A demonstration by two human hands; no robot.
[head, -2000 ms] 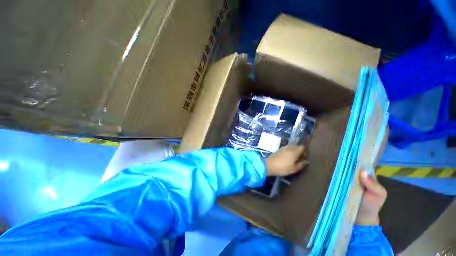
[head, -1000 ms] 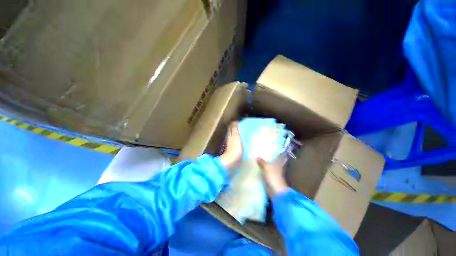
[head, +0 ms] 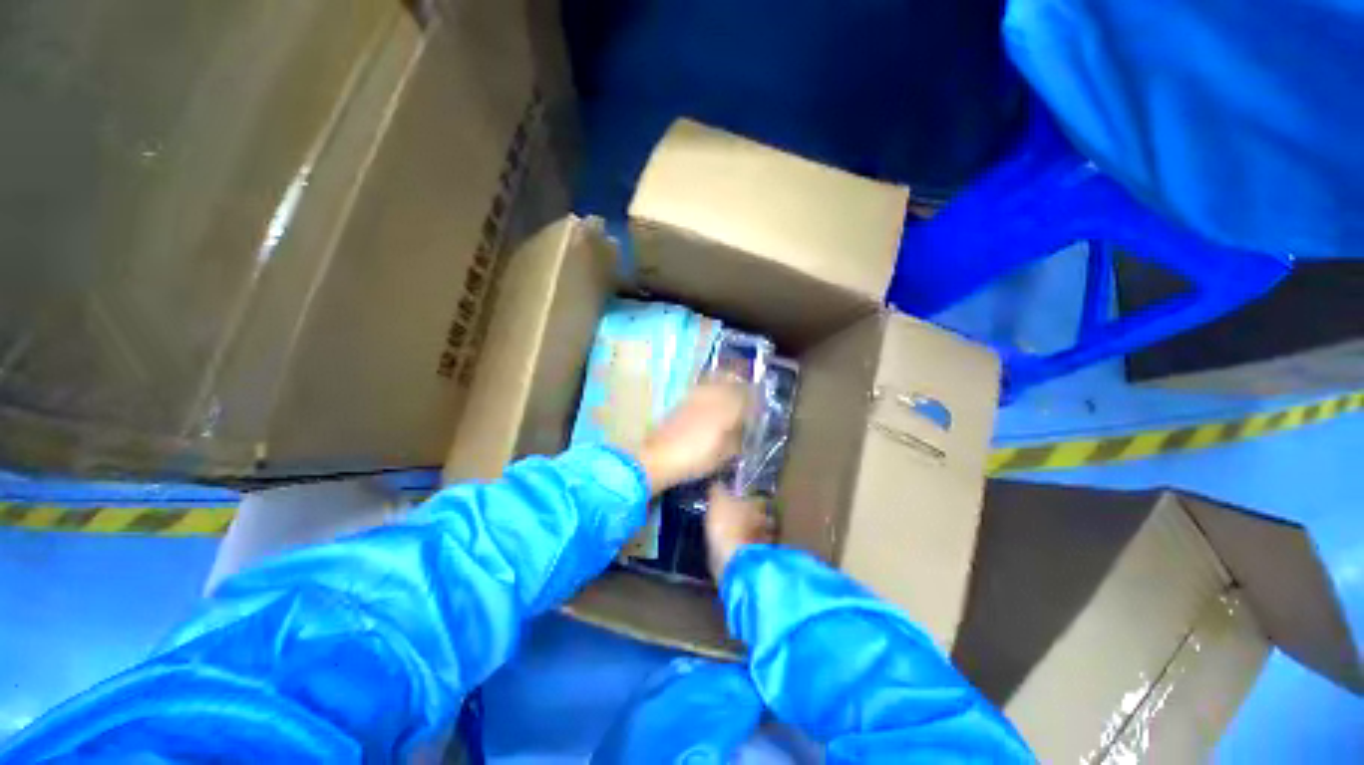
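Observation:
An open brown carton [head: 916,493] stands at my knees, flaps spread. Light-blue and tan divider sheets [head: 616,392] lie in its left part. Clear trays with dark pockets [head: 773,396], partly under shiny film, show beside them on the right. My left hand [head: 697,437] is inside the carton over the edge of the sheets and the trays. My right hand [head: 736,523] is just below it, over the near part of the trays. Both hands are blurred, and I cannot tell whether either grips anything.
A large taped carton [head: 359,254] with dark printed characters stands left. A blue plastic stool [head: 1070,239] and a person's blue sleeve or smock [head: 1212,105] are at upper right. Another open carton [head: 1137,643] is at lower right. Yellow-black tape [head: 1047,450] crosses the blue floor.
The divider sheets went from the carton's right side, through both hands, into its left part. My hands have moved off them towards the trays. The view has shifted right.

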